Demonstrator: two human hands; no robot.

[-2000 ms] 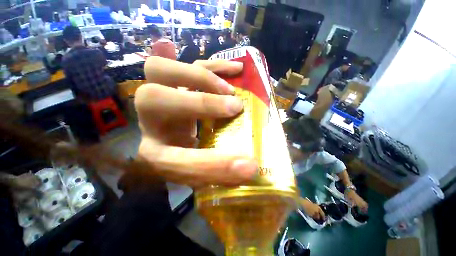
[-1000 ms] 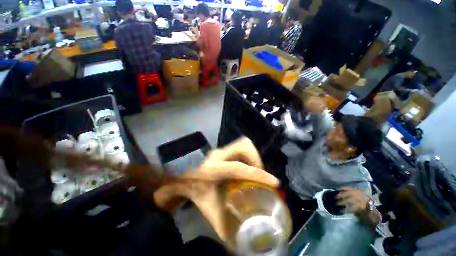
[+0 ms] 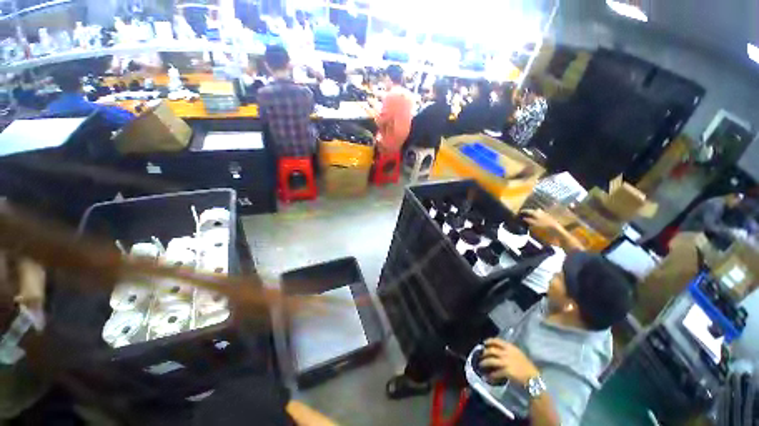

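Note:
Skin that looks like part of my left hand (image 3: 308,414) shows at the bottom edge, beside a dark sleeve. It is mostly cut off, and I cannot tell whether it holds anything. The amber drink bottle is out of view. My right hand is not in view. Nearest on the left, a black crate (image 3: 166,348) holds several white round housings (image 3: 172,280) with centre holes. A blurred brown strip crosses the left half close to the camera.
An empty-looking dark tray (image 3: 331,329) lies on the floor. A tall black crate (image 3: 416,258) holds black-and-white units. A capped person (image 3: 574,341) handles a white-rimmed part at right. Another person's hand (image 3: 32,283) shows far left. Coworkers, red stools (image 3: 296,178) and cartons are behind.
The bottle and the hand holding it have dropped out of view at the bottom. The view has swung left and lower, showing more of the floor, crates and coworkers.

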